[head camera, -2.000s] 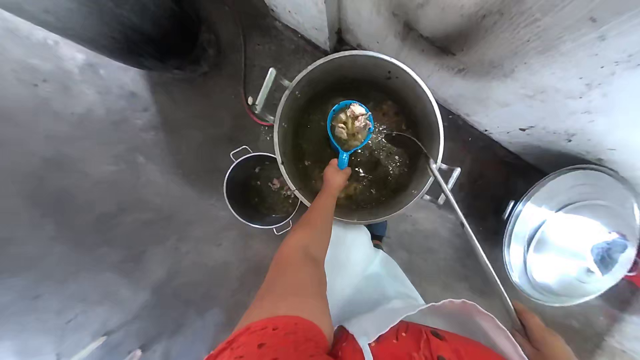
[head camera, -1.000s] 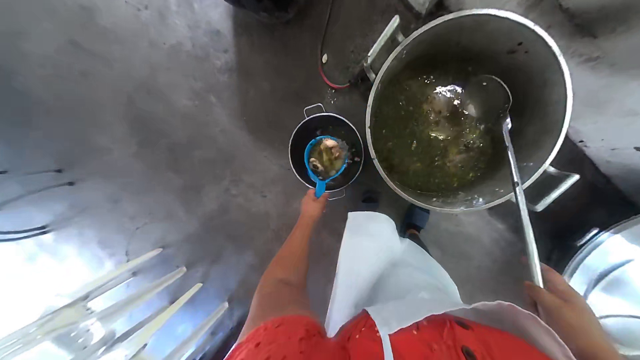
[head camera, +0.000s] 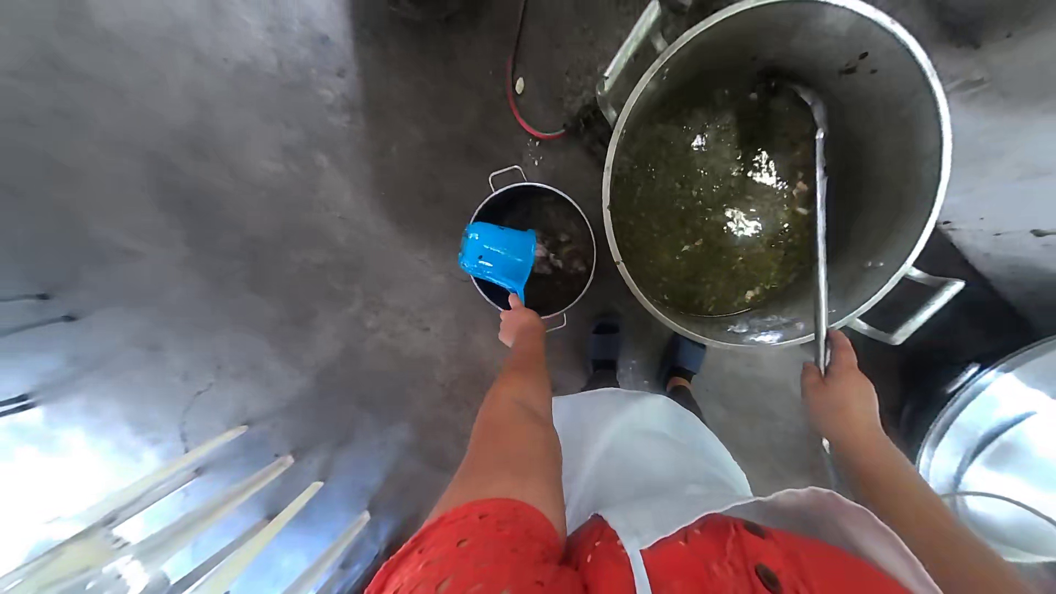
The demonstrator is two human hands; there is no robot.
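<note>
My left hand (head camera: 521, 322) grips the handle of a blue plastic dipper (head camera: 498, 256), which is tipped on its side over a small metal pot (head camera: 591, 247). Pieces of food (head camera: 565, 256) lie in that pot beside the dipper's mouth. In my right hand (head camera: 843, 396) is the shaft of a long metal ladle (head camera: 821, 231); its head rests partly under the greenish broth (head camera: 701, 247) in a large metal pot (head camera: 887, 190). The shaft leans over the large pot's near rim.
A red hose (head camera: 521, 120) curves on the concrete floor (head camera: 330, 247) near the large pot's left handle (head camera: 631, 54). At the lower right stands a shiny metal vessel or lid (head camera: 1011, 445). Pale slats (head camera: 256, 495) show at lower left. My sandalled feet (head camera: 605, 342) are below the pots.
The blue dipper has moved from the large pot to the small pot and is now tipped, its contents no longer showing. The ladle has stayed in the large pot. The view has shifted left.
</note>
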